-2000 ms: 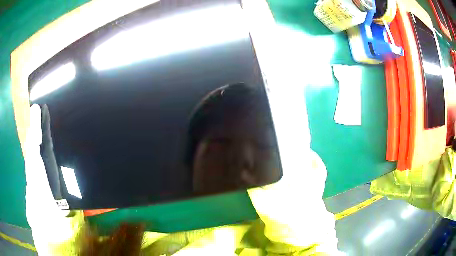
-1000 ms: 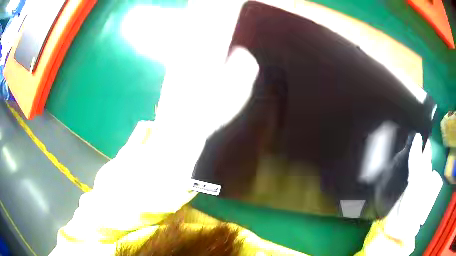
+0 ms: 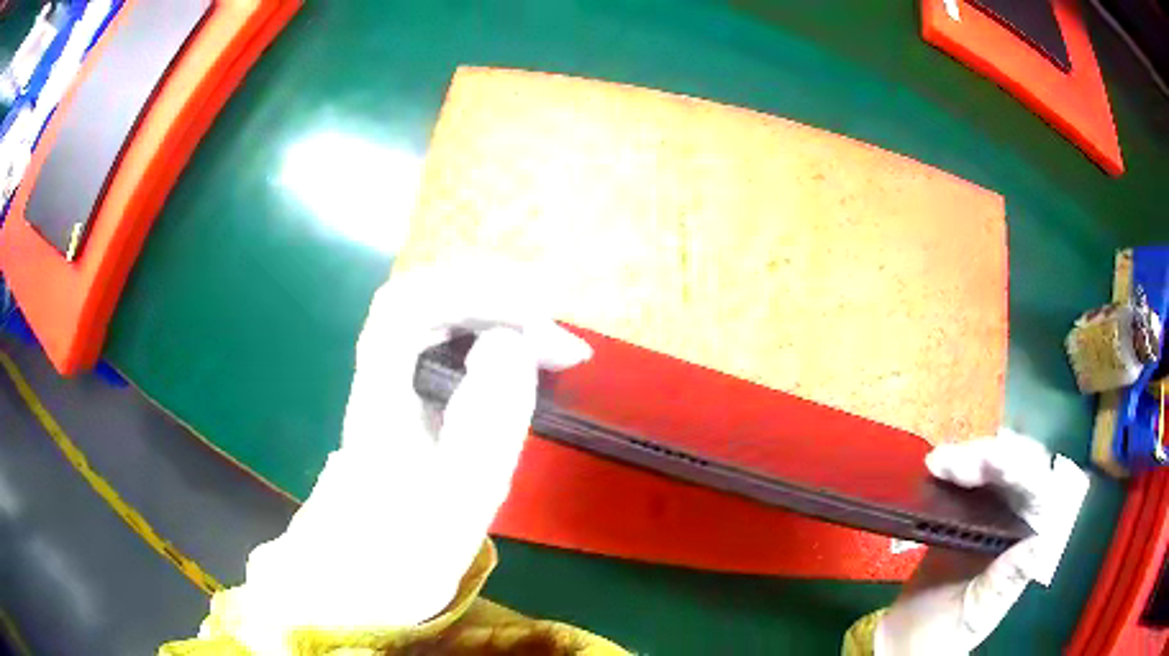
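A tablet (image 3: 718, 472) is held nearly edge-on, its dark side frame with rows of small openings facing me. Its glossy face reflects red. My left hand (image 3: 468, 385), in a white glove, grips the left end with thumb and fingers. My right hand (image 3: 1006, 493), also white-gloved, grips the right end. The tablet is over the near part of an orange-red foam pad (image 3: 718, 218), whose top looks pale orange in the glare. A small white label (image 3: 906, 546) shows near the pad's right front.
Foam pads with a tablet (image 3: 109, 115) on top are at the left. Another foam pad (image 3: 1026, 90) with a tablet is at the upper right. A small jar (image 3: 1110, 346) and a blue holder (image 3: 1147, 417) are at the right edge. Green mat (image 3: 257, 308) surrounds the pad.
The tablet has been tilted from showing its broad dark face to nearly edge-on, uncovering the foam pad. Both hands still hold its ends. The view has swung since the earliest frame.
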